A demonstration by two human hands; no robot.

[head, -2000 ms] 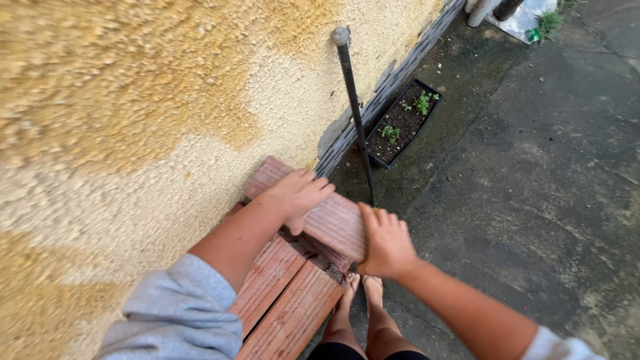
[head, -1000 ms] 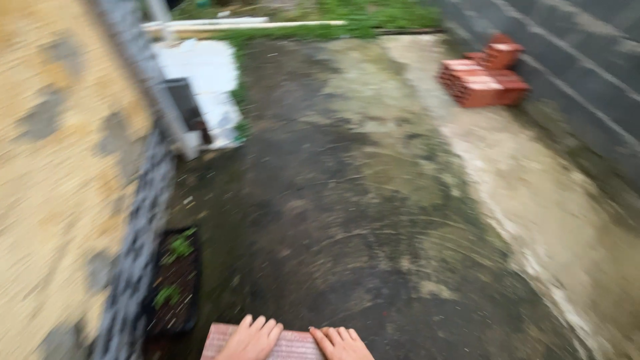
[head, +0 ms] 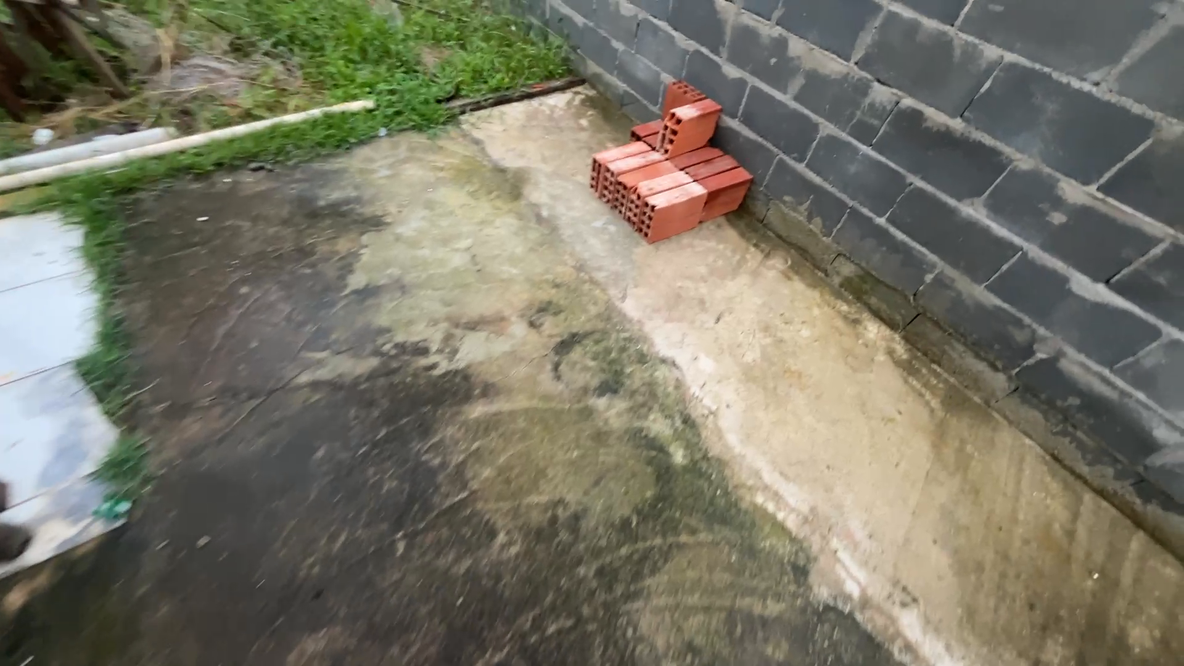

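Note:
Neither of my hands shows in the head view now, so what they hold is hidden. Several red hollow clay bricks (head: 673, 202) lie side by side on the concrete, close to the block wall in the upper right part of the view. One more hollow brick (head: 690, 127) rests on top of them, with its holed end facing the camera.
A grey concrete block wall (head: 971, 157) runs along the right. Stained concrete ground (head: 444, 444) spreads across the middle, with a paler strip by the wall. White tiles (head: 42, 370) lie at the left. Long pale pipes (head: 185, 146) lie beside the grass (head: 407, 65).
The view has swung up and to the right. My hands and the reddish brick they touched at the bottom edge one second ago are out of view.

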